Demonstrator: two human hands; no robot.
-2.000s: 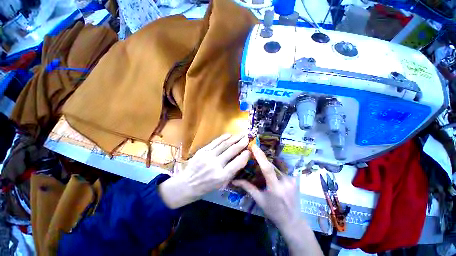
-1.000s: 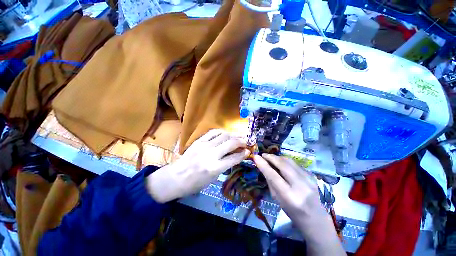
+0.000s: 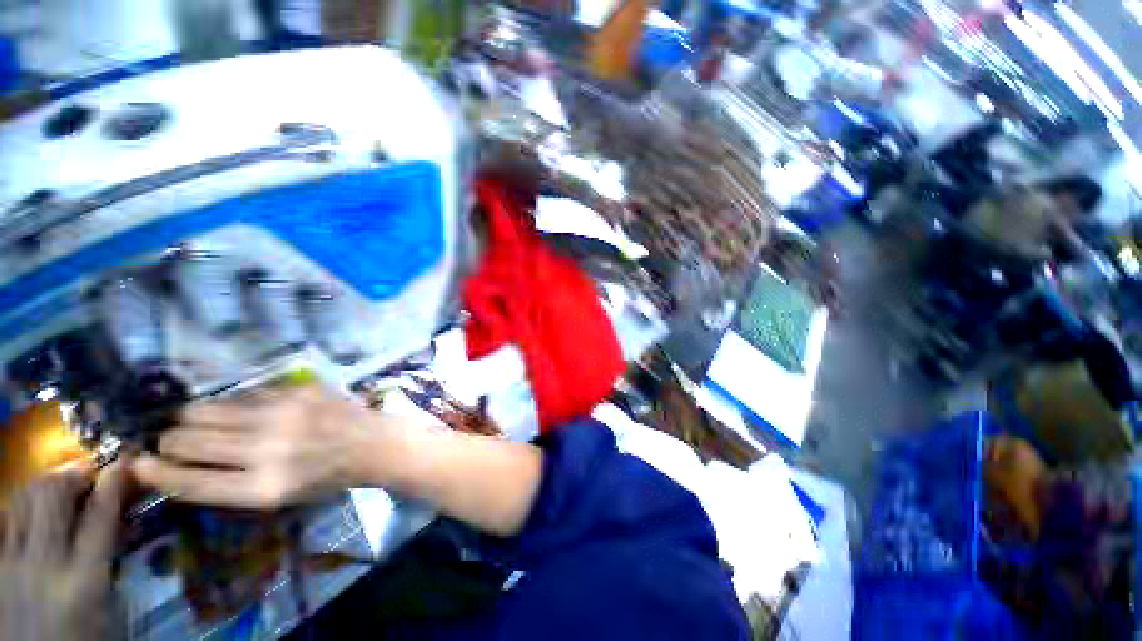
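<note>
The picture is strongly blurred. The white and blue overlock machine (image 3: 376,219) fills the left side, with a bright light at its needle area (image 3: 48,438). My right hand (image 3: 257,448) is in front of the machine near the needle area, fingers pointing left. My left hand (image 3: 56,551) is at the lower left edge, partly cut off and blurred. The fingertips of both hands are close together; what lies between them is too blurred to tell. Tangled brown strands (image 3: 232,564) hang below my right hand. The brown panels are mostly out of the picture.
A red cloth (image 3: 551,332) lies at the machine's right end. White cloth (image 3: 739,513) lies beside my right sleeve. A blue crate (image 3: 920,501) with brown cloth beside it is at the lower right. Blurred piles and dark shapes fill the upper right.
The view has swung right, so the machine and both hands now sit at the left. The brown panels have nearly left the picture, and the crate has come into view.
</note>
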